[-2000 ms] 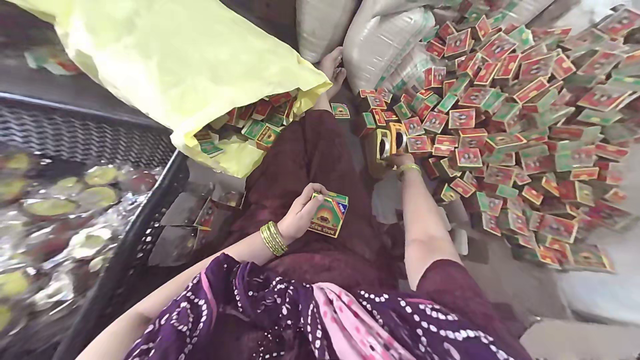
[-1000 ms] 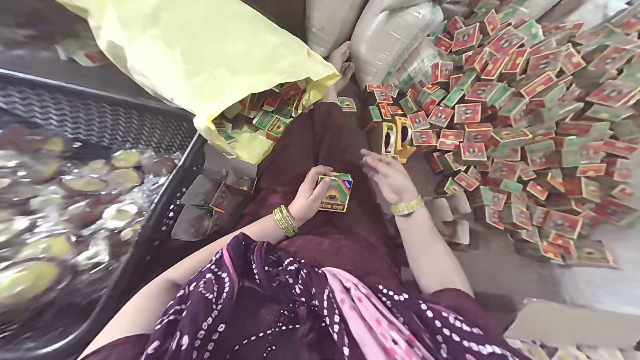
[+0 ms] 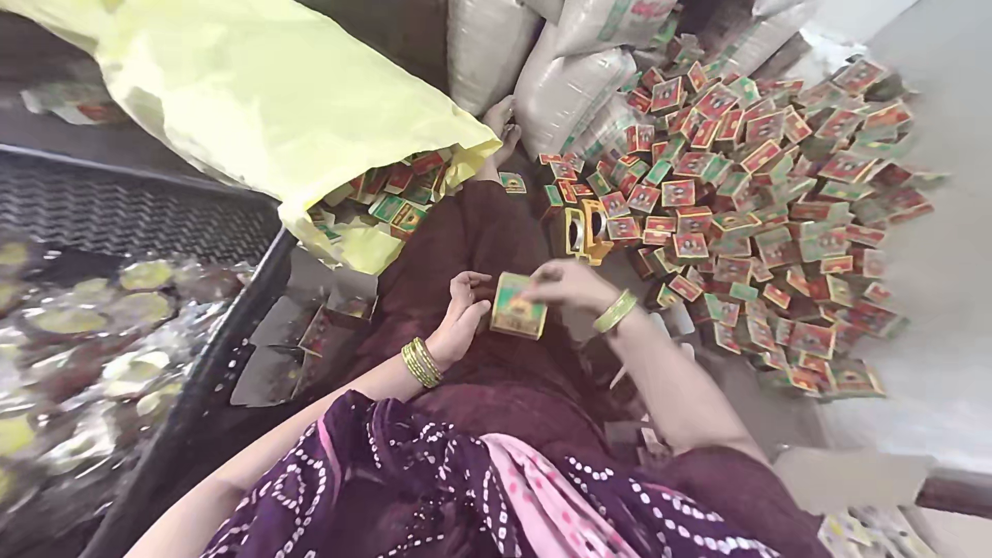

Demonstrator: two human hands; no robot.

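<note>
A small printed cardboard box (image 3: 518,307), green and yellow, is over my lap between my two hands. My right hand (image 3: 570,285) has its fingers on the upper right part of the box. Just left of the box is my left hand (image 3: 465,314), its thumb and fingers apart and nothing visible between them. Beyond my right hand, two yellow ring-shaped items, perhaps tape rolls (image 3: 585,231), stand on the floor beside the pile of small red and green boxes (image 3: 736,201).
A yellow sack (image 3: 256,101) at upper left has similar boxes at its mouth. The black plastic crate (image 3: 225,341) at left holds clear-wrapped items. Open grey cartons (image 3: 271,377) lie beside it. White sacks (image 3: 570,85) stand ahead, near my feet. A wall borders the right.
My left hand held the box before and has let it go. My right hand has come from the yellow rings at the right to the box.
</note>
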